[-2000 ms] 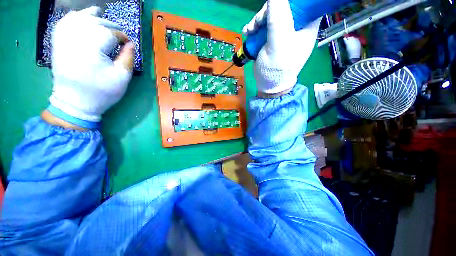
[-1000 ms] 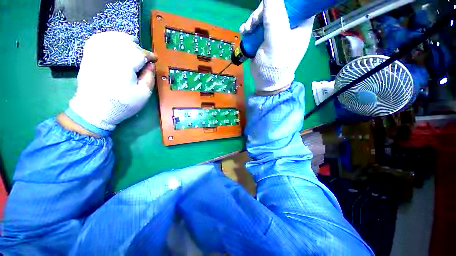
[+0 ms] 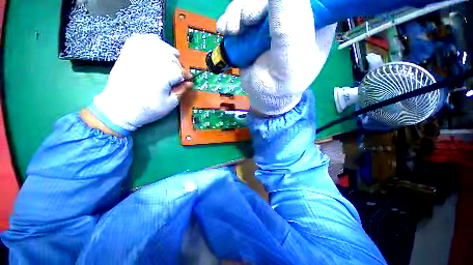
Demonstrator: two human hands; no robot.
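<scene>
My right hand (image 3: 282,57), in a white glove, grips the blue electric screwdriver (image 3: 249,45). Its black-and-yellow nose points left over the orange jig (image 3: 186,119), and the thin bit reaches my left fingertips. My left hand (image 3: 142,85), gloved with bare fingertips, has thumb and finger pinched at the bit's tip, at the left end of the middle board. Any screw there is too small to tell. Green circuit boards (image 3: 210,118) lie in the jig's three slots. My right hand and the screwdriver hide the right part of the jig.
A black tray (image 3: 65,39) of silvery screws (image 3: 137,26) lies at the upper left on the green mat (image 3: 31,88). A white fan (image 3: 398,93) stands at the right, with a dark strap or cable crossing before it. Cluttered shelving is beyond.
My left hand has moved right from the tray to the jig's middle slot. The screwdriver has moved left across the jig, and its bit now meets my left fingertips. The view has shifted slightly.
</scene>
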